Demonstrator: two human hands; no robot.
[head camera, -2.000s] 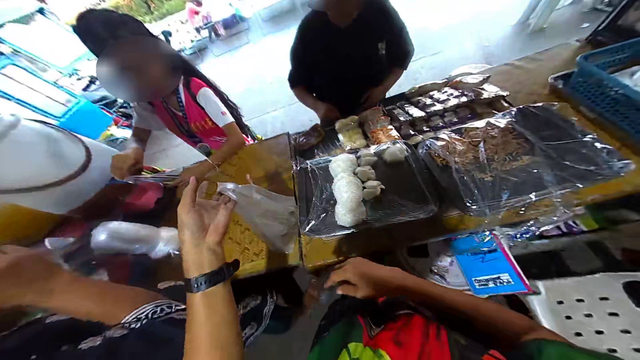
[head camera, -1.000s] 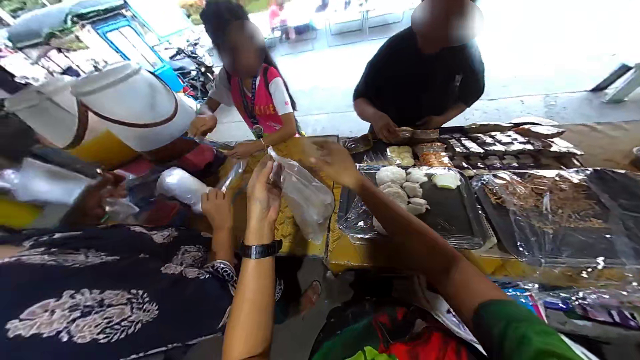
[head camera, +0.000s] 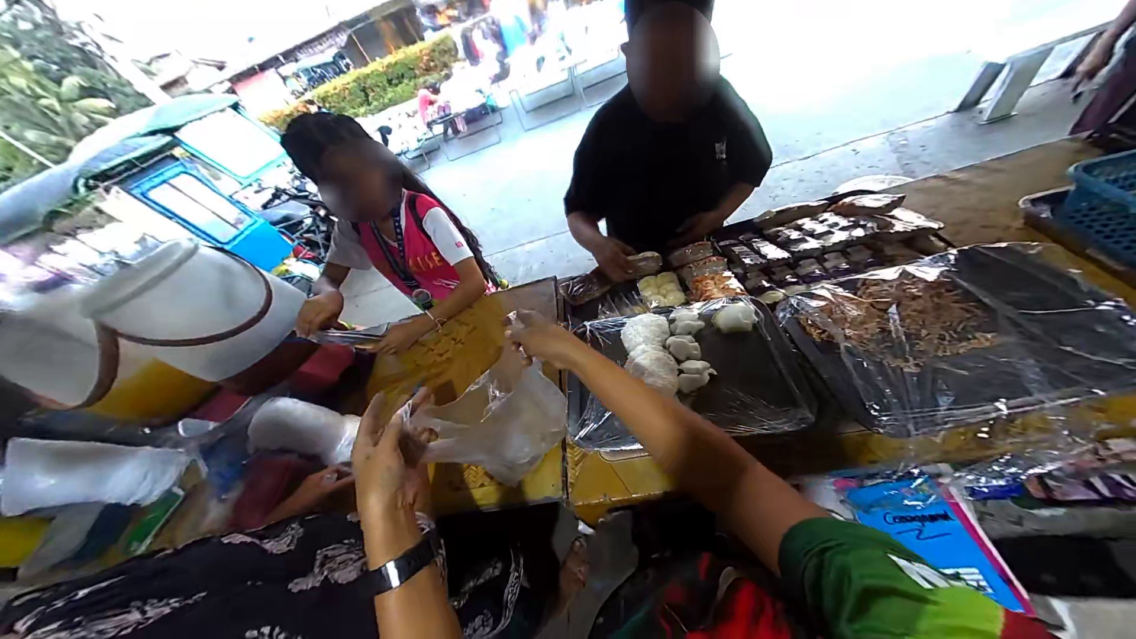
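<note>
A thin clear plastic bag (head camera: 510, 422) hangs above the yellow counter, between my hands. My left hand (head camera: 390, 448), with a dark watch on its wrist, grips the bag's left side. Farther forward, my right hand (head camera: 541, 339) has its fingers closed at the bag's upper edge. Beside the bag, to the right, white buns (head camera: 652, 351) lie on a dark tray (head camera: 754, 390) partly covered with clear plastic film. Whether the bag holds anything is unclear.
Two people stand across the counter (head camera: 621, 479). A film-covered tray of brown shredded food (head camera: 914, 319) and wrapped packs (head camera: 825, 235) lie right; large white tubs (head camera: 204, 297) and plastic rolls (head camera: 297, 430) lie left. Someone in dark patterned cloth is close at my left.
My right hand has gone from near my body, past the tray's left side, to the bag's upper edge. My left hand remains at the bag. The view has shifted.
</note>
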